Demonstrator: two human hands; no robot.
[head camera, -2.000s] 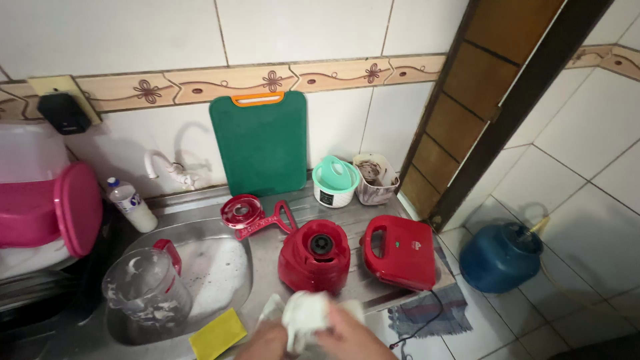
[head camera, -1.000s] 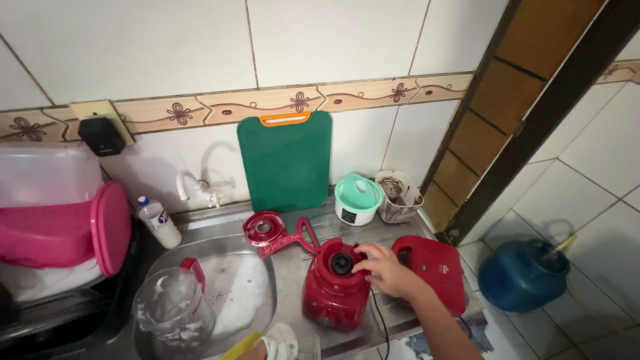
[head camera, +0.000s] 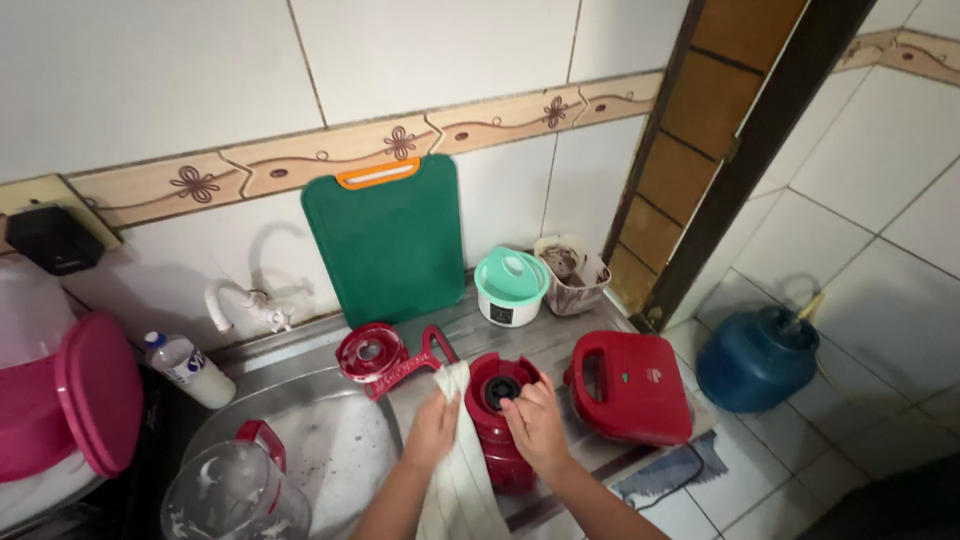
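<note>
A red blender base (head camera: 499, 435) with a black coupling on top stands on the steel counter beside the sink. My right hand (head camera: 534, 420) grips the upper right rim of the base. A pale cloth (head camera: 459, 457) is held by my left hand (head camera: 435, 421) and hangs down along the base's left side. Just behind, a round red part (head camera: 370, 351) and a red handled piece with raised lettering (head camera: 409, 369) lie on the counter. A clear blender jar (head camera: 229, 491) with a red handle sits in the sink, with suds on it.
The steel sink (head camera: 330, 435) holds suds. A red sandwich maker (head camera: 631, 386) is at right. Behind are a green cutting board (head camera: 386, 244), a mint-lidded pot (head camera: 511, 289) and a soiled plastic container (head camera: 574, 277). Left are a detergent bottle (head camera: 189, 371) and pink tubs (head camera: 97, 394); a blue gas cylinder (head camera: 757, 360) stands on the floor.
My left hand has come up from the lower edge with the cloth, to the blender base's left side. My right hand remains at the base's rim. The yellow cloth or sponge is out of view.
</note>
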